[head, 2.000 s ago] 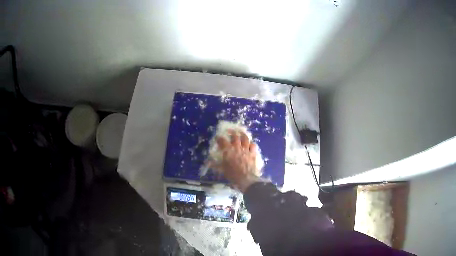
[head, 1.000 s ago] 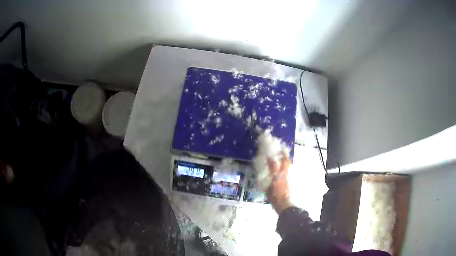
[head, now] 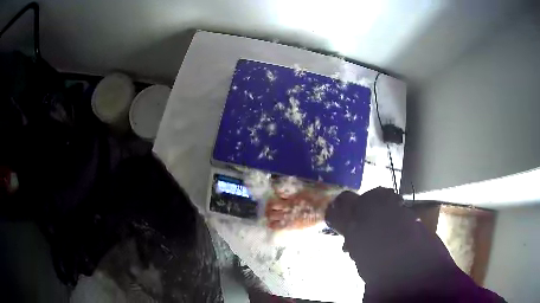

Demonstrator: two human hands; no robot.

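Observation:
The digital scale's blue-purple pan [head: 290, 127] is scattered with white down filling [head: 322, 151]. My right hand [head: 296, 207] reaches in from the right and lies across the scale's front strip, covering part of it. Pale fluff shows at its fingers, but the blurred view does not show whether the hand grips any. The lit display [head: 232, 188] shows to the left of my hand; its digits are unreadable. My left hand cannot be made out.
The scale sits on a white-covered stand [head: 186, 100]. A large black bag [head: 160, 207] with pale contents is at left, below two white lidded tubs [head: 112, 97]. A black adapter and cord [head: 392, 133] lie right of the pan. An open cardboard box [head: 482, 248] holds pale filling.
My right hand has moved from the pan, past its lower right corner, left onto the front strip. The clump seen with it is no longer distinct. The view has shifted, bringing more of the black bag in.

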